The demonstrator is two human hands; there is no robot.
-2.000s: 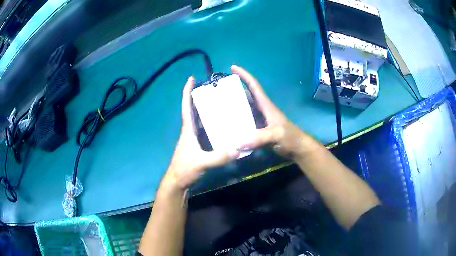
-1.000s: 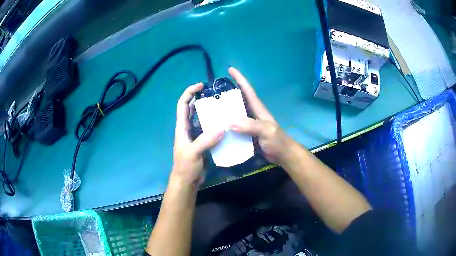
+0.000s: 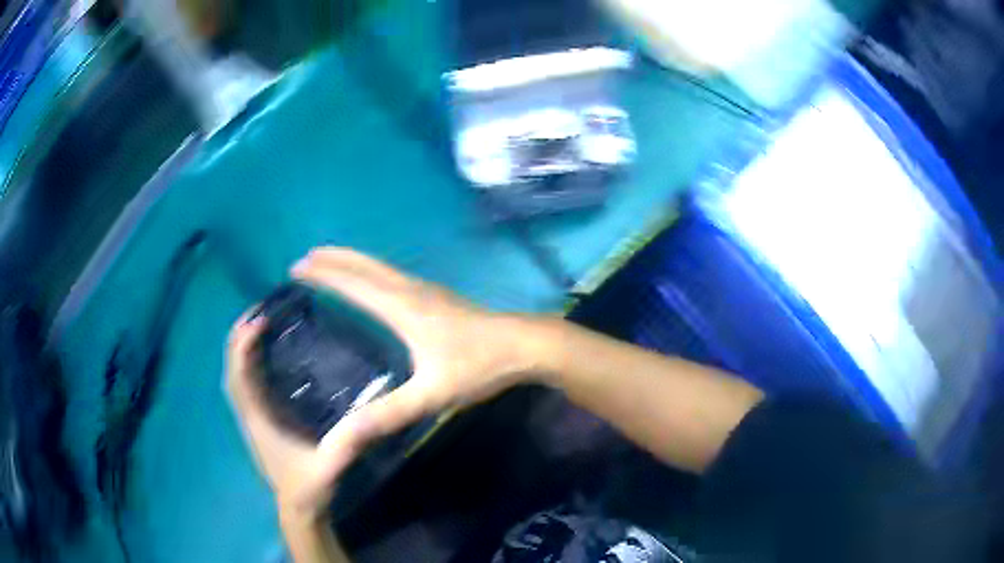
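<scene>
The view is blurred. A black housing (image 3: 319,357) is held between my two hands over the bench's near edge. Its dark side faces me, with a few thin pale streaks on it. The white cover is not seen as a full panel; only a small white strip shows near my right thumb. My left hand (image 3: 275,429) grips the housing's left side. My right hand (image 3: 413,341) grips its right and near side. The power cord (image 3: 165,319) lies blurred on the bench to the left.
The screw feeder (image 3: 542,138) stands on the green bench (image 3: 330,165) beyond my right hand. A film-lined blue crate (image 3: 815,363) with white contents stands at right. Dark blurred shapes lie at the far left. The yellow-marked bench edge (image 3: 628,253) runs beside the crate.
The view has swung right, so the feeder and blue crate sit further left. The housing now shows a dark face instead of the white cover. Both hands still hold it.
</scene>
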